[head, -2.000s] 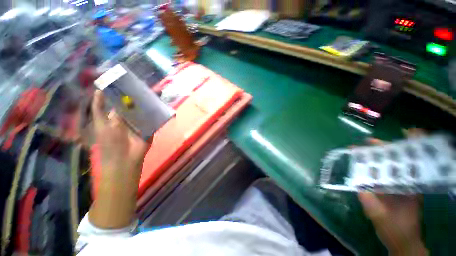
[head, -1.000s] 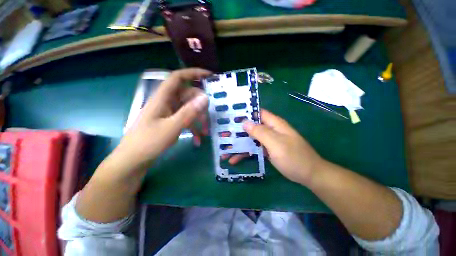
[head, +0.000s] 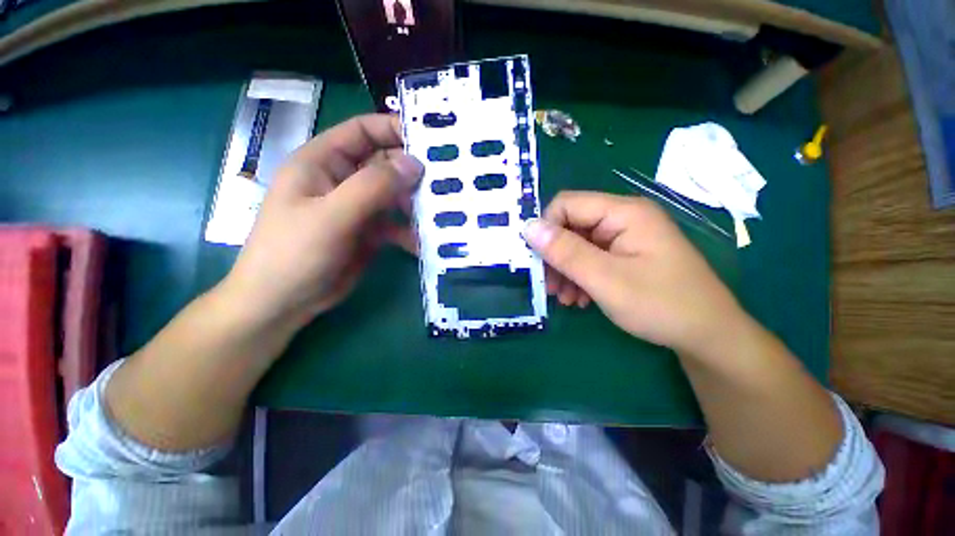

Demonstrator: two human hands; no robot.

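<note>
A silver-grey middle frame [head: 468, 199] with rows of oval cut-outs and dark edges is held upright-oriented above the green mat. My left hand [head: 325, 215] grips its left edge, thumb on the face. My right hand [head: 628, 267] grips its lower right edge, thumb on the face. The fingers behind the frame are mostly hidden. An LCD screen assembly [head: 281, 147], silver back up with a dark and orange ribbon, lies on the mat left of the frame, partly behind my left hand.
A smartphone [head: 403, 47] leans at the shelf [head: 628, 21] behind the frame. Right of the frame are small loose parts [head: 558, 125], tweezers [head: 670, 199], a white wipe [head: 710, 173] and a yellow-tipped tool [head: 811, 146]. A red parts tray [head: 31, 366] is at the left edge.
The view has swung from the tray side to the bench. Both hands now grip the frame; the left hand earlier held the screen assembly, which now lies on the mat.
</note>
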